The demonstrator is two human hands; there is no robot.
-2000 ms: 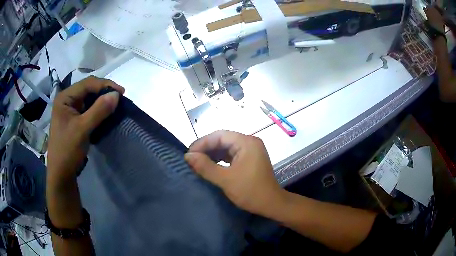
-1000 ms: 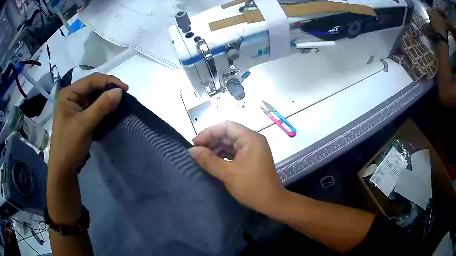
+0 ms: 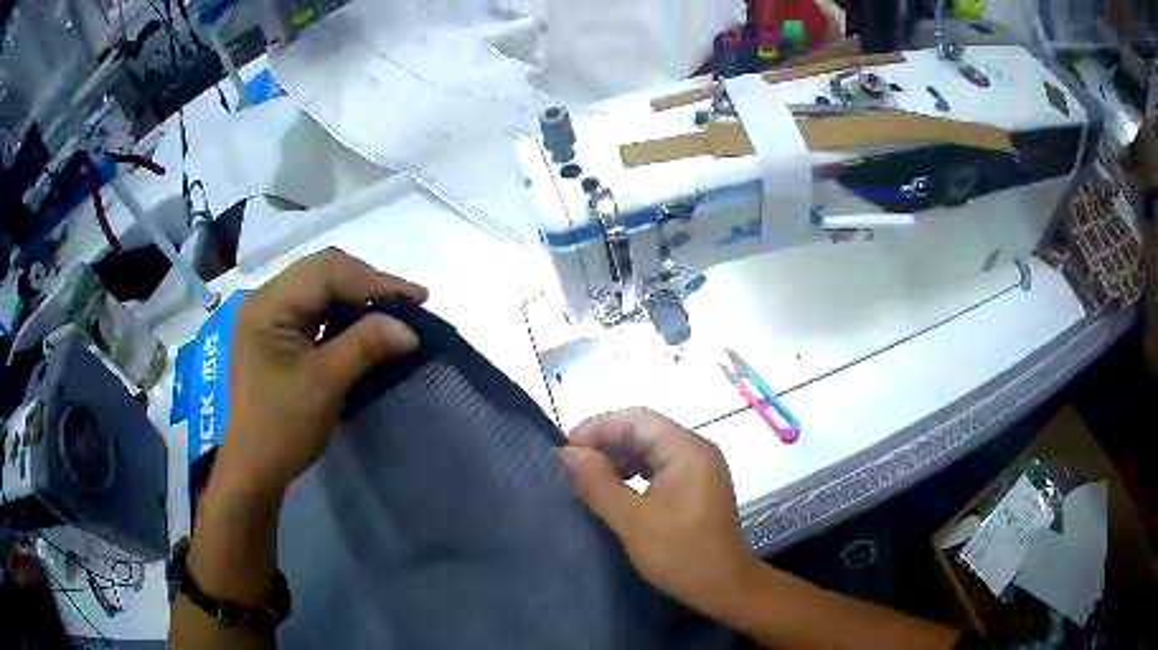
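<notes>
A grey-blue garment panel (image 3: 438,508) with fine ribbing hangs in front of the machine bed. A narrow black strip (image 3: 472,364) runs along its top edge. My left hand (image 3: 324,368) pinches the panel's upper left corner between thumb and fingers. My right hand (image 3: 660,495) pinches the same edge lower right, so the edge lies between both hands. The white sewing machine (image 3: 660,191) stands behind, its presser foot (image 3: 622,311) brightly lit with no cloth under it. Thread snips (image 3: 765,400) with pink and light-blue handles lie right of the needle area.
A blue card (image 3: 207,381) lies left of my left hand, beside a grey box-shaped device (image 3: 89,444). White sheets (image 3: 406,108) lie behind the machine. A ruled tape (image 3: 927,444) runs along the table's front edge. An open cardboard box (image 3: 959,559) with papers is below right.
The view has shifted, so the machine and table sit lower and further right, and the blue card now shows. Both hands still hold the panel's edge.
</notes>
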